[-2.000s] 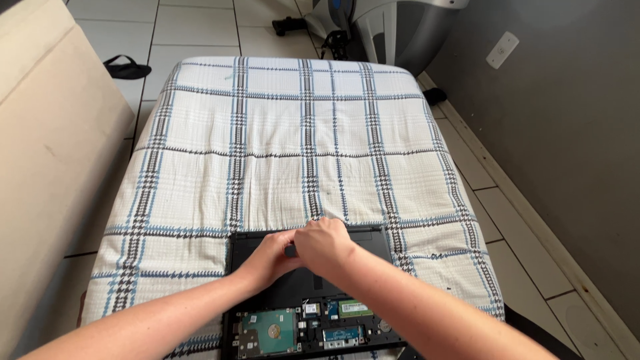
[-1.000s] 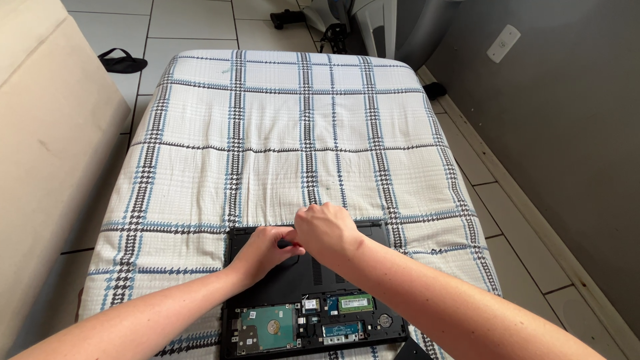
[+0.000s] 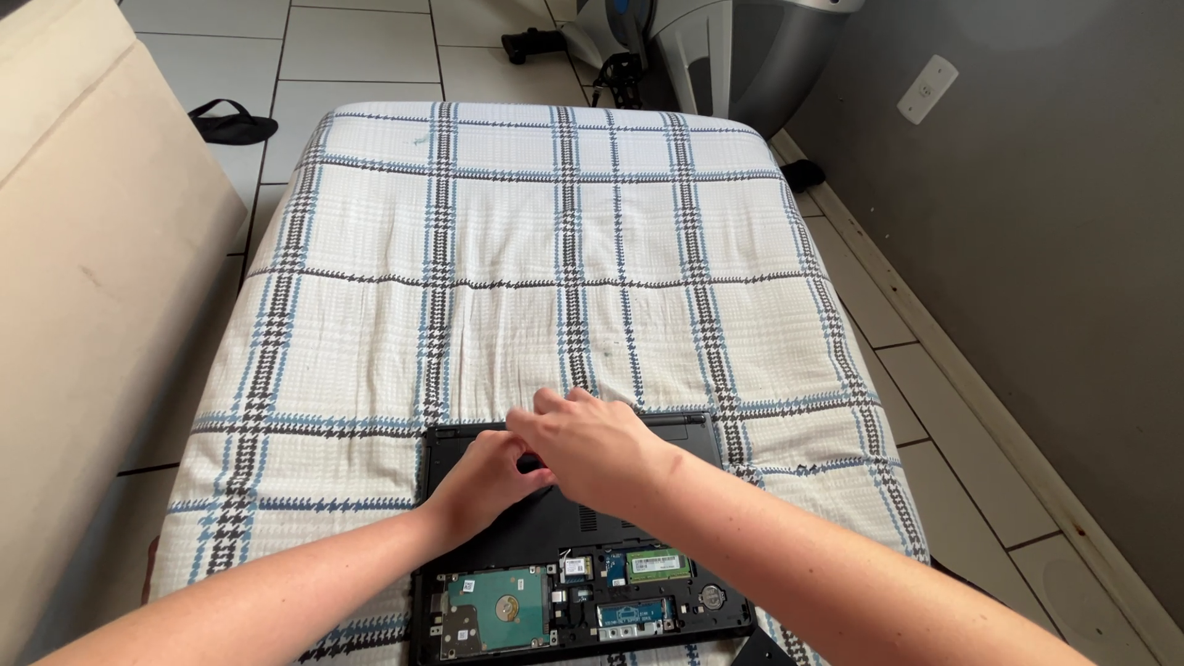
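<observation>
A black laptop point(image 3: 518, 527) lies underside up at the near part of the cloth. Its opened bay shows a hard drive point(image 3: 499, 606), a green memory module point(image 3: 655, 565), a blue solid-state drive module point(image 3: 635, 613) and a round coin cell point(image 3: 711, 598). My left hand point(image 3: 486, 481) is over the laptop's left half, its thumb and fingers around a small dark object that is mostly hidden. Above and touching it, my right hand point(image 3: 587, 444) has curled fingers; what they hold cannot be seen.
A plaid cloth point(image 3: 499, 333) covers the padded surface beneath the laptop. A black panel piece point(image 3: 763, 650) lies by the laptop's near right corner. A black flip-flop point(image 3: 233, 126) is on the tiled floor, a beige panel point(image 3: 102, 305) at left, a grey wall point(image 3: 1045, 231) at right.
Both hands stay together over the laptop's base. My right hand's fingers have shifted in their curl since the earlier frames.
</observation>
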